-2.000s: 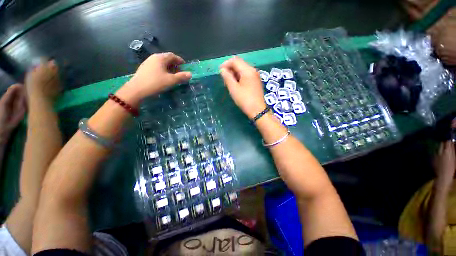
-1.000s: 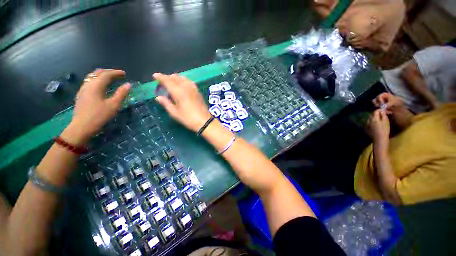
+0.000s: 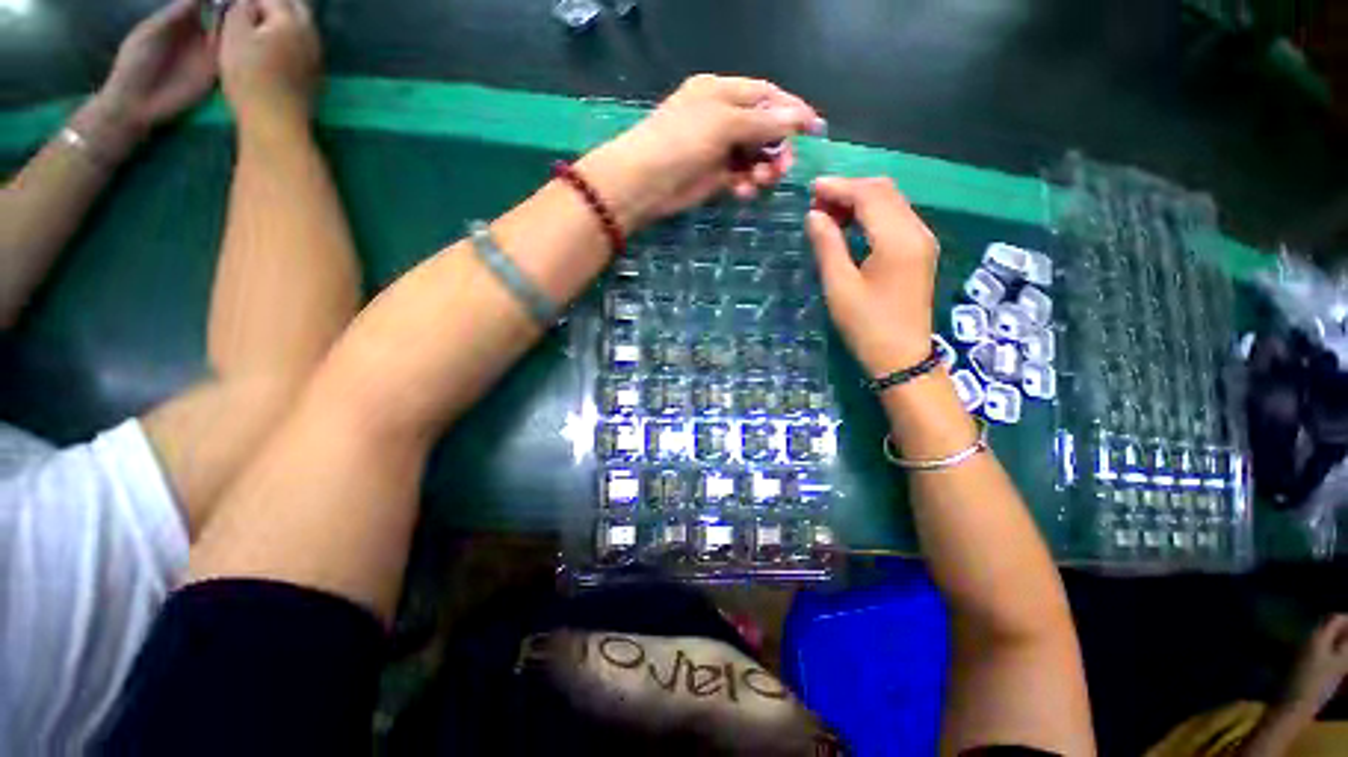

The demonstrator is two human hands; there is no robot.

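Note:
My left hand (image 3: 710, 148) is above the far end of the near blister tray, fingers curled around a small pale piece (image 3: 772, 147), mostly hidden. My right hand (image 3: 880, 266) is just to its right, thumb and forefinger close together; whether anything is between them cannot be told. The near blister tray (image 3: 717, 569) has dark modules with white faces in its nearer rows; its far rows look empty. White housings (image 3: 1010, 318) lie in a loose pile right of my right hand.
A second blister tray (image 3: 1153, 355) lies right of the pile. A black bundle (image 3: 1283, 399) and clear plastic (image 3: 1313, 296) are at the right edge. Clear pieces (image 3: 577, 12) lie on the dark belt (image 3: 946, 74). A blue bin (image 3: 872, 666) is below the bench. Another person's hands (image 3: 266, 59) are upper left.
The view has swung, shifting the bench in the picture. My left hand, spread one second ago, is now curled. My hands have come closer together over the tray's far end.

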